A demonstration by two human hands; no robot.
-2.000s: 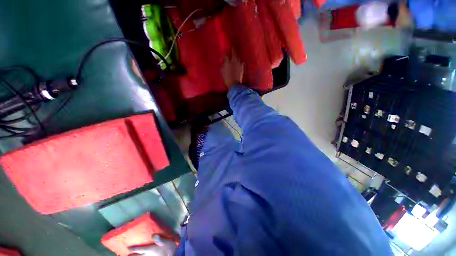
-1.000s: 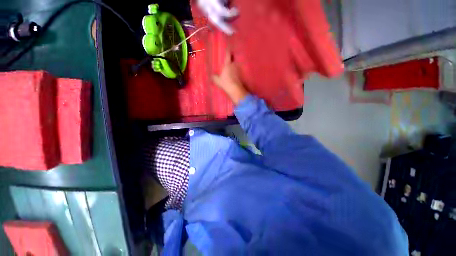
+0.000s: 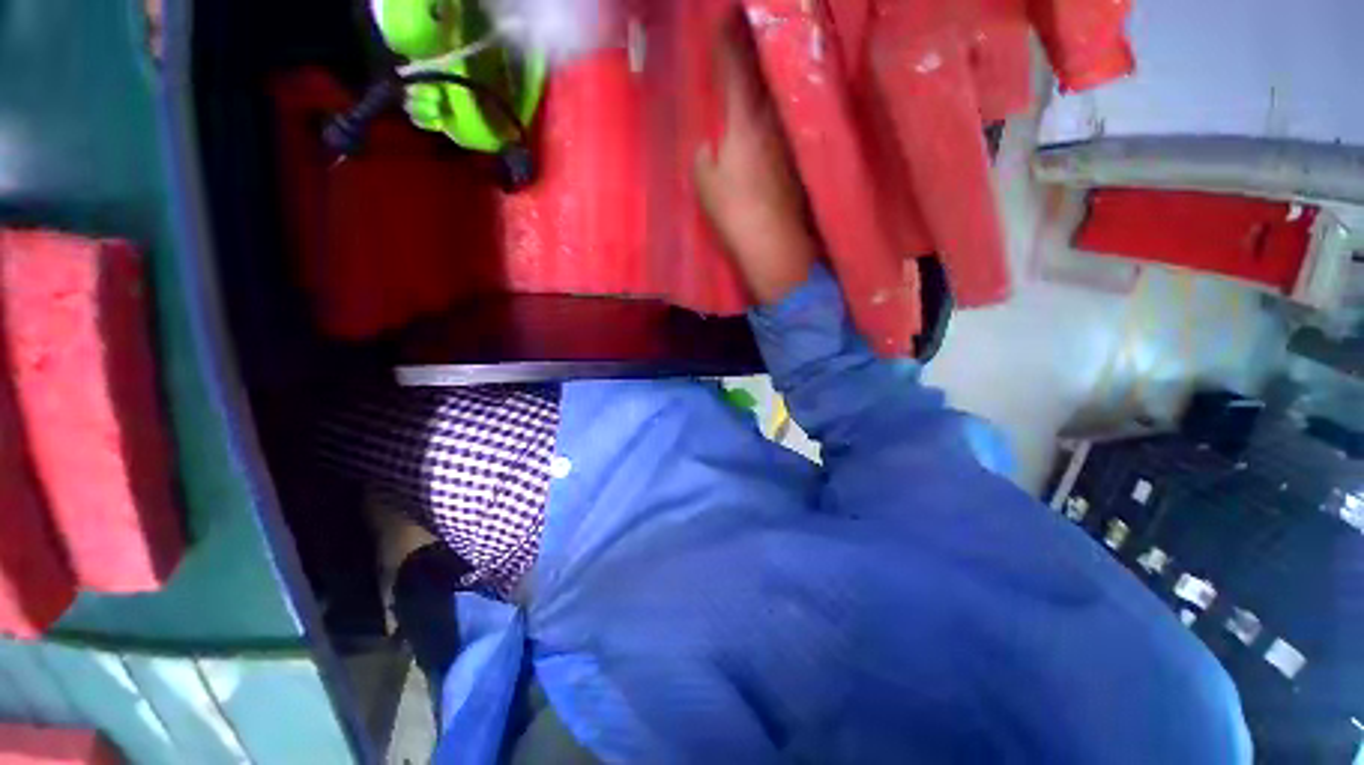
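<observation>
Red foam blocks [image 3: 584, 180] stand packed side by side in a black bin [image 3: 658, 341]; several lean out over its right end. My right hand [image 3: 756, 202], bare-looking, lies among them with its fingers reaching into a gap between blocks; its fingertips are hidden, so its grip is unclear. A blurred white shape at the top edge looks like my gloved left hand [image 3: 554, 21], mostly cut off. A bright green frog-like item [image 3: 456, 105] with a black cable lies on the foam at the bin's left.
The green bench [image 3: 225, 523] runs along the left, with red foam blocks [image 3: 97, 404] on it and another at the bottom left corner. Blue clothing and a checkered garment [image 3: 486, 471] fill the lower middle. A dark rack [image 3: 1197, 523] with pale labels stands right.
The white-gloved hand has moved up and left, towards the green item. My right hand has gone deeper among the blocks, which are spread more apart. The bench has shifted left in view.
</observation>
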